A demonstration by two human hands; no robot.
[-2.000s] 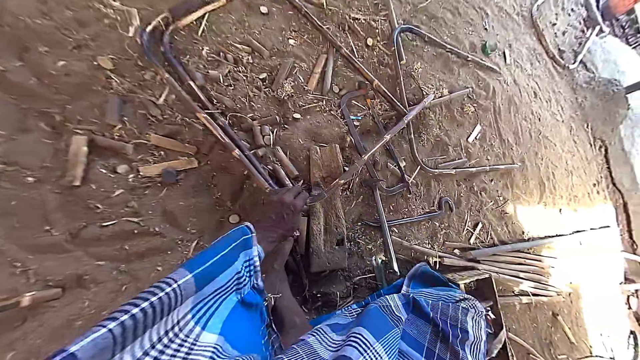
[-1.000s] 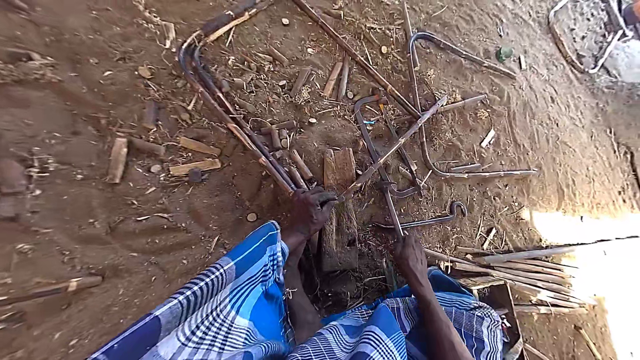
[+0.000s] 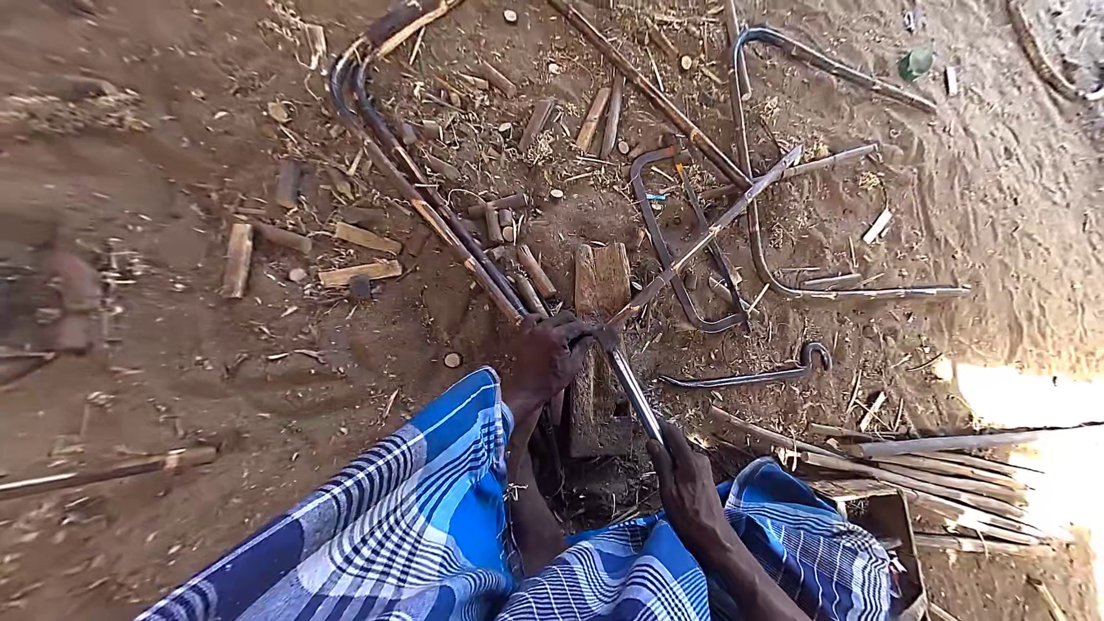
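Observation:
My left hand (image 3: pixel 545 355) is closed around the lower end of a bent cane (image 3: pixel 457 246), whose curved part reaches to the upper left. In my right hand (image 3: pixel 681 474) is a metal tool (image 3: pixel 636 392) with a slim shaft; its far end meets the work beside my left fingers. A straight stick (image 3: pixel 707 233) runs from that spot to the upper right. Just beyond my hands lies a worn wooden block (image 3: pixel 602 280). A hacksaw (image 3: pixel 660 237) rests to its right, and a hooked metal rod (image 3: pixel 759 376) lies nearer my right hand.
Cane offcuts (image 3: pixel 362 239) litter the sandy ground. More bent canes (image 3: pixel 763 250) lie ahead on the right. A bundle of thin sticks (image 3: pixel 940 474) and an open box (image 3: pixel 893 517) are at the lower right. Blue checked cloth (image 3: pixel 388 500) covers my legs.
My right hand, out of view two seconds ago, came to the metal tool and now holds it against the work at my left hand. The tool's far end has swung leftward.

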